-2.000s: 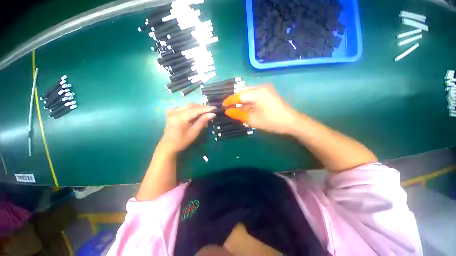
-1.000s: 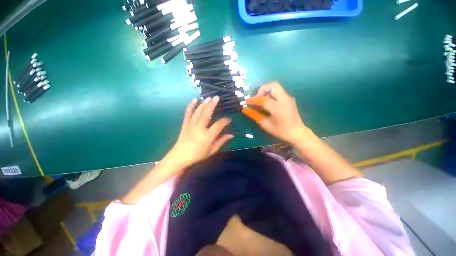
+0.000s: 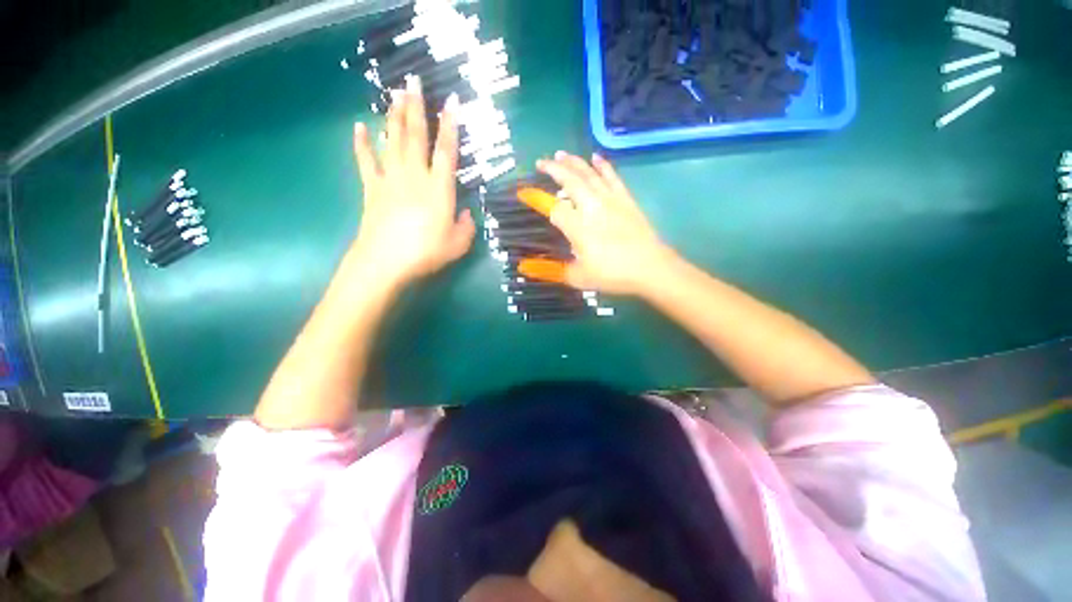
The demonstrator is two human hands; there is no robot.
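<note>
A ladder-like row of black rods with white ends [image 3: 547, 298] lies on the green bench in front of me. My right hand [image 3: 600, 229], with orange covers on fingertips, rests over the right side of this row, fingers spread. My left hand [image 3: 411, 200] lies flat with spread fingers, its fingertips at the lower left of a farther heap of white-ended black rods [image 3: 484, 100]. The left hand hides part of that heap. I see no rod held in either hand.
A blue tray [image 3: 729, 133] of dark sleeves stands beyond my right hand. Bare white rods [image 3: 973, 78] lie at the right. A small bundle of dark rods [image 3: 172, 223] and a long thin rod [image 3: 107, 253] lie at the left by a yellow line. A pale rail [image 3: 176, 73] curves behind.
My left hand has moved from the near row up and left to the farther heap. My right hand has moved farther up over the near row. The camera view has shifted, showing more of the tray.
</note>
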